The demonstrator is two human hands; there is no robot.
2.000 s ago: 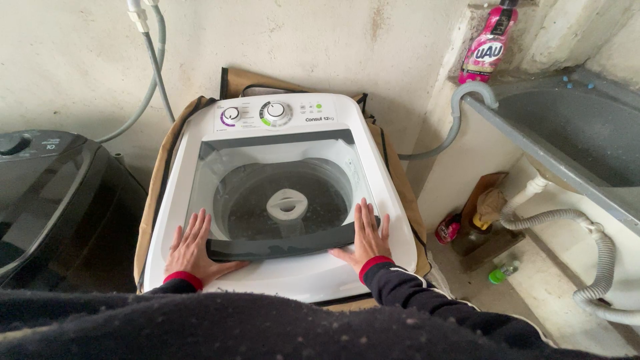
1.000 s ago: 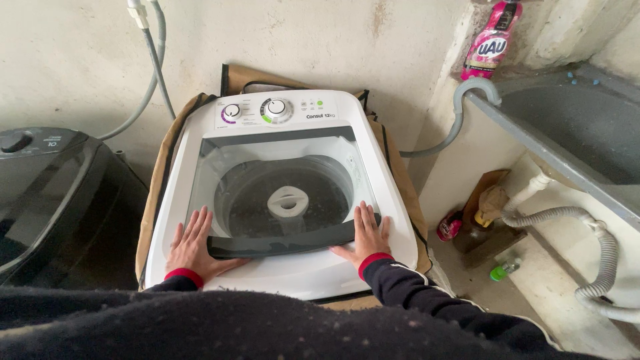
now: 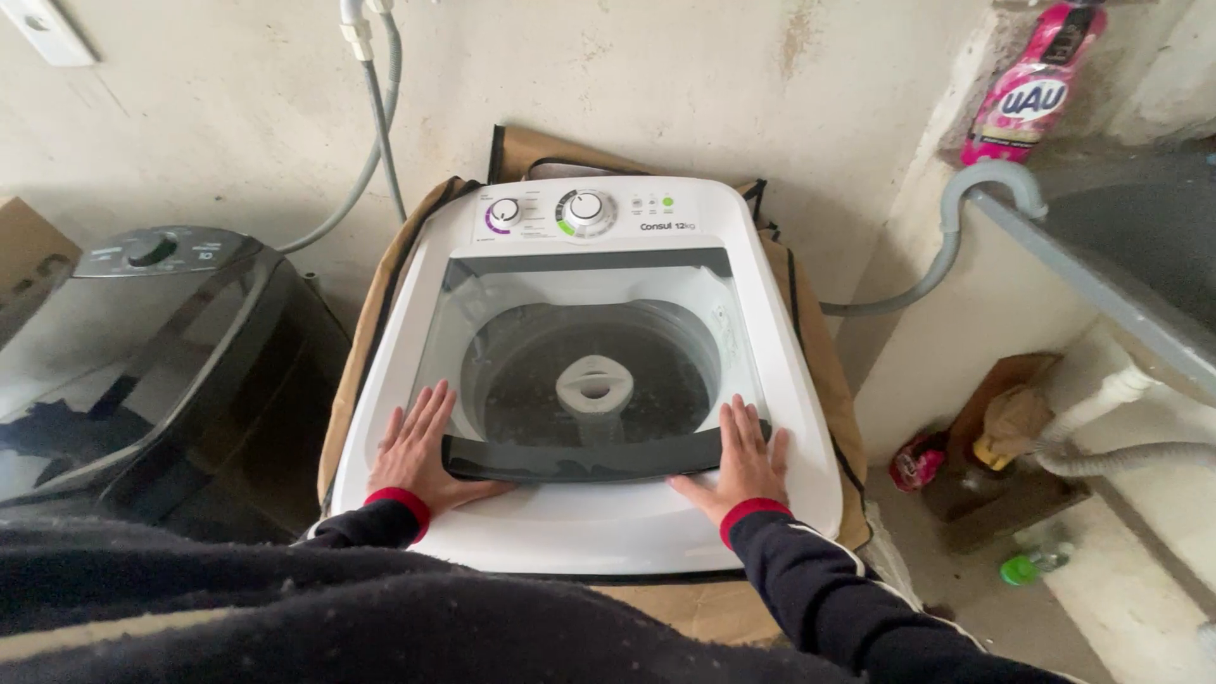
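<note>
A white Consul top-load washing machine (image 3: 589,532) stands before me, wrapped around its sides by a brown cloth cover (image 3: 366,356). Its glass lid (image 3: 594,285) is down, with a dark handle strip (image 3: 594,460) along the front edge. Through the glass show the drum and a pale agitator (image 3: 595,385). My left hand (image 3: 423,456) lies flat with fingers spread at the strip's left end. Flat at its right end rests my right hand (image 3: 741,461), thumb pointing inward. Neither hand holds anything. Two knobs (image 3: 584,207) sit on the rear panel.
A dark appliance (image 3: 161,380) with a knob stands at left. Hoses (image 3: 380,142) hang on the back wall. At right are a grey sink (image 3: 1102,275), a drain hose (image 3: 950,228) hooked over its edge, a pink bottle (image 3: 1031,90), and, below, a green-capped bottle (image 3: 1021,568).
</note>
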